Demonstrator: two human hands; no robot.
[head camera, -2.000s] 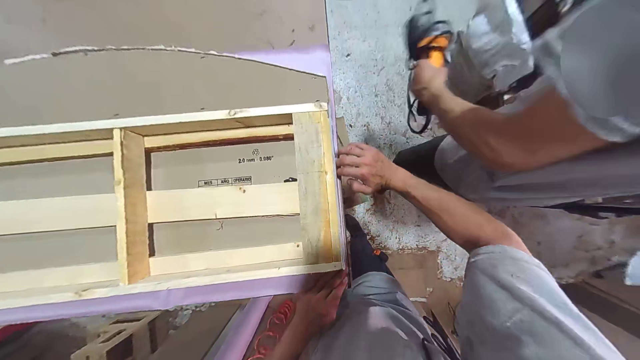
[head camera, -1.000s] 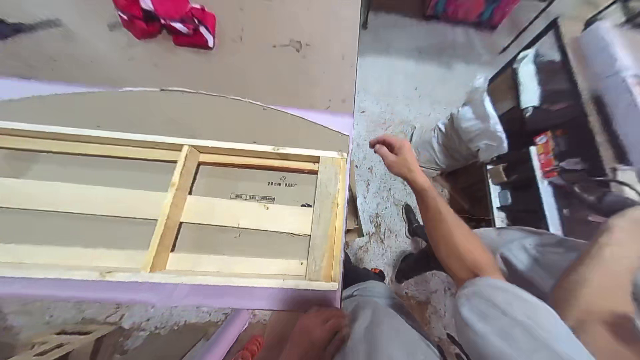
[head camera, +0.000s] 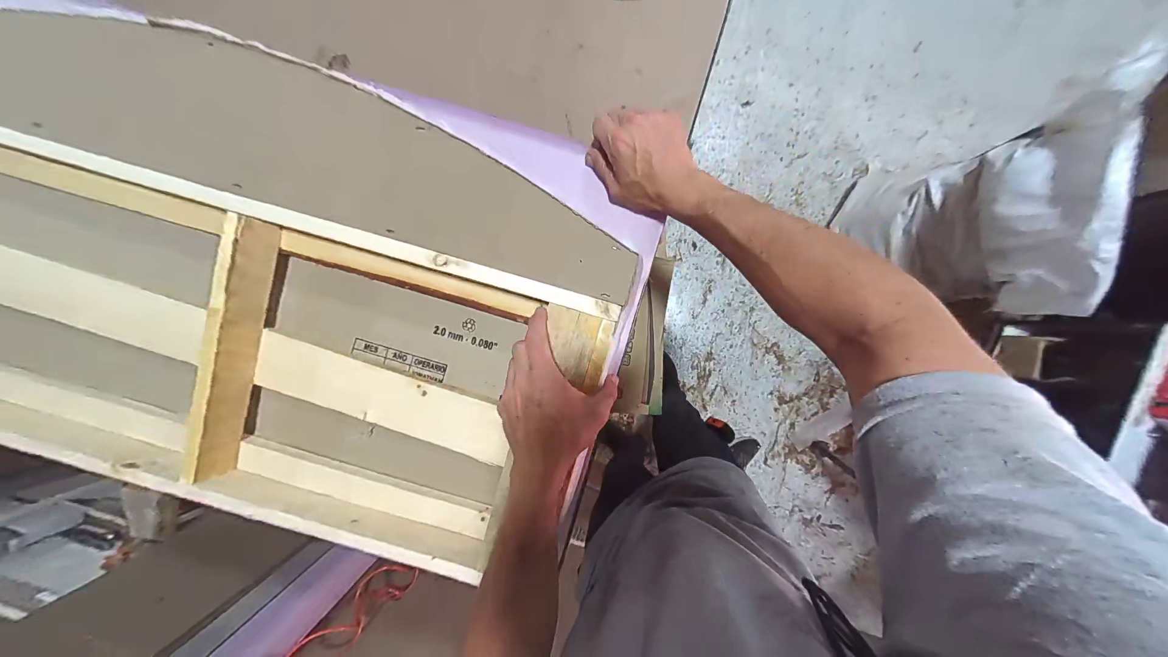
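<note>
A wooden frame (head camera: 235, 347) with slats and crosspieces lies over a grey-brown board (head camera: 301, 128) whose upper edge is curved. Lilac sheet material, fabric or foam (head camera: 511, 151), shows beyond that curve and along the frame's right end. My left hand (head camera: 552, 392) grips the end board of the wooden frame, its thumb and fingers over either side. Higher up, my right hand (head camera: 643, 160) is closed on the corner of the lilac sheet, fingers curled and their tips hidden.
A large brown panel (head camera: 547, 55) lies behind the frame. Grey-white stained floor (head camera: 757, 365) runs down the right, with a pale wrapped bundle (head camera: 995, 210) on it. Cardboard (head camera: 650, 338) stands by the frame's end. An orange-red hose or cord (head camera: 360, 607) lies below the frame.
My right hand has gone from open air beside the frame to the lilac sheet's corner. My left hand has moved up onto the end board. The power tool seen two seconds ago is out of view.
</note>
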